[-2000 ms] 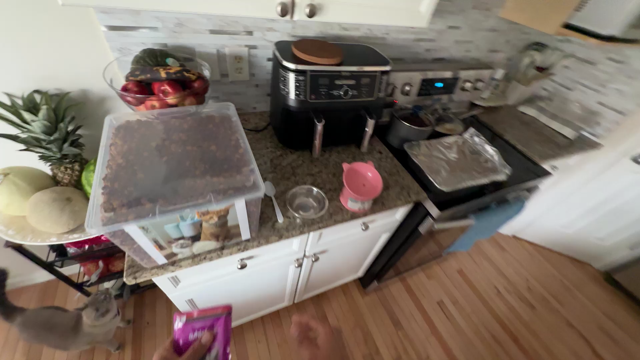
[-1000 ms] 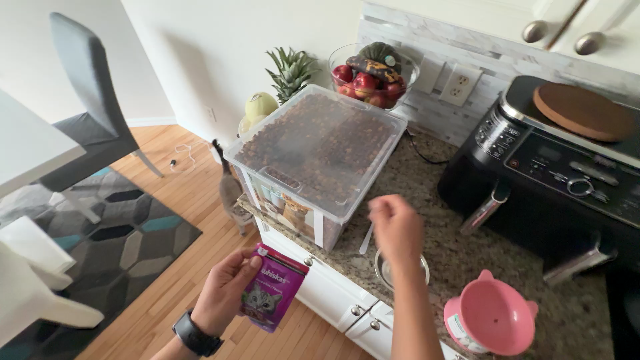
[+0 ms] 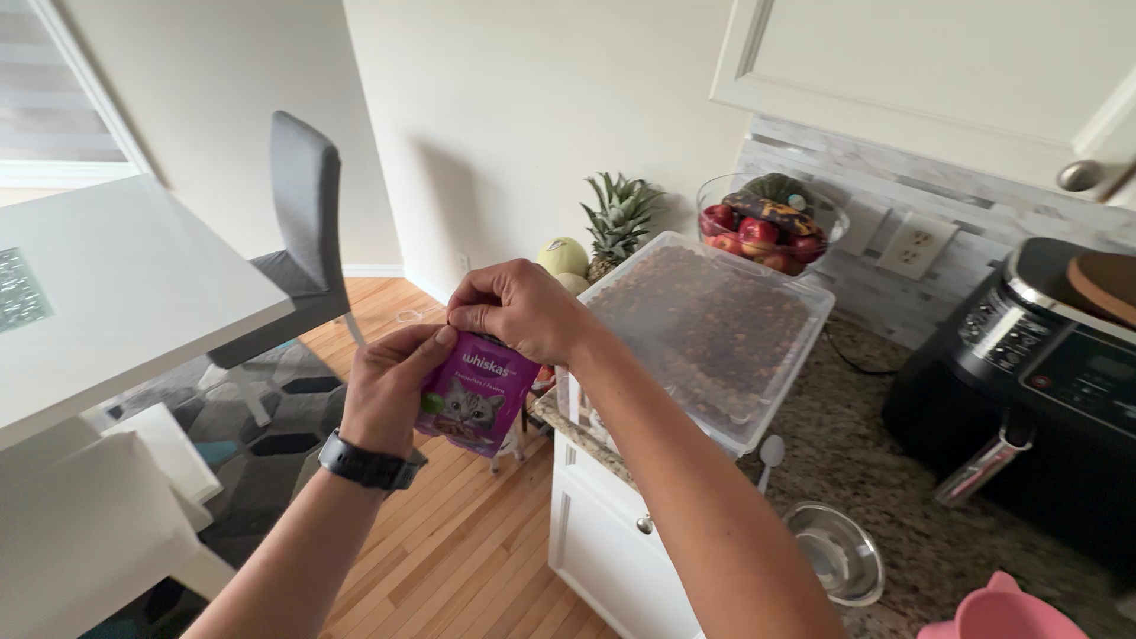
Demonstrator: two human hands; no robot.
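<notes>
My left hand, with a dark watch at the wrist, grips a purple Whiskas cat food pouch by its upper left corner. The thumb and fingers of my right hand pinch the pouch's top edge at that same corner. Whether the top is torn cannot be made out. On the granite counter, to the right, are a white plastic spoon, a small clear bowl and a pink bowl with ear shapes, cut off by the frame's lower edge.
A lidded clear bin of brown kibble stands at the counter's end, before a fruit bowl and a pineapple. A black air fryer is at right. At left are a white table and a grey chair. A cat's legs show below the pouch.
My right hand has moved from over the counter to the pouch and now grips its top corner. The pouch stays in my left hand. The view has swung left.
</notes>
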